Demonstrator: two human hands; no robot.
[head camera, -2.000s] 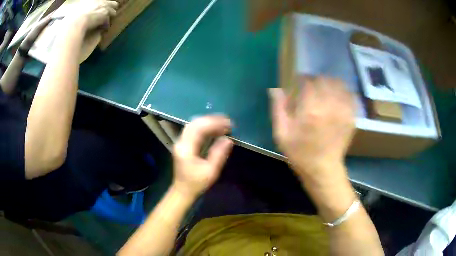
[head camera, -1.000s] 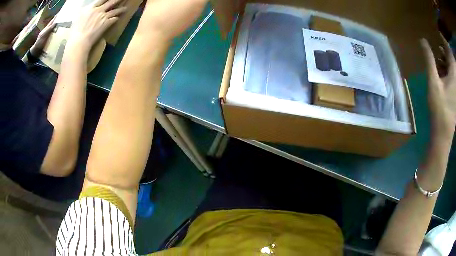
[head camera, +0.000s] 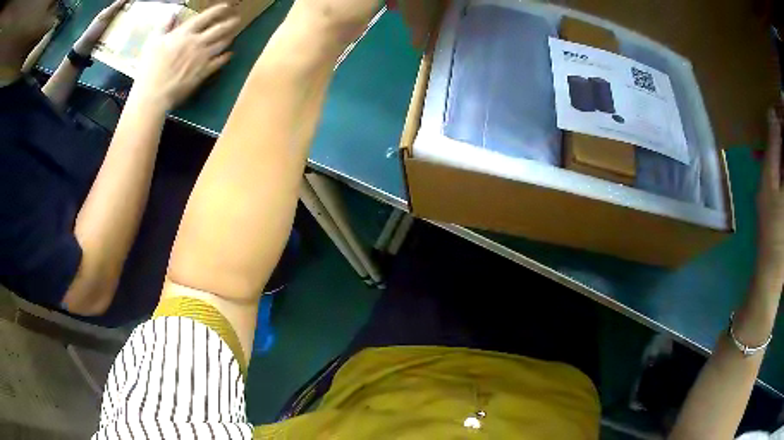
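Observation:
An open brown product carton (head camera: 550, 210) stands on the green bench in front of me. A white foam insert (head camera: 507, 159) lines it around two cloudy wrapped blocks (head camera: 499, 82). A white leaflet (head camera: 615, 99) with a speaker picture and QR square lies over a small brown accessory box (head camera: 599, 157). The carton lid (head camera: 722, 60) stands open at the far side. My left hand (head camera: 344, 7) is cut off by the top edge near the carton's far left corner; its fingers are out of view. My right hand (head camera: 771, 168) is at the right edge beside the lid, partly cut off.
The green bench (head camera: 361, 129) has a metal front edge and pale legs (head camera: 339, 225). At the left a seated person's arm (head camera: 129, 189) reaches over the bench, a hand above a pale and brown carton piece (head camera: 142, 34). White cloth shows at the lower right.
Since two seconds ago, the carton has come nearer and both my hands have moved out to its far left and right. In the last second, the carton has shifted slightly right in view.

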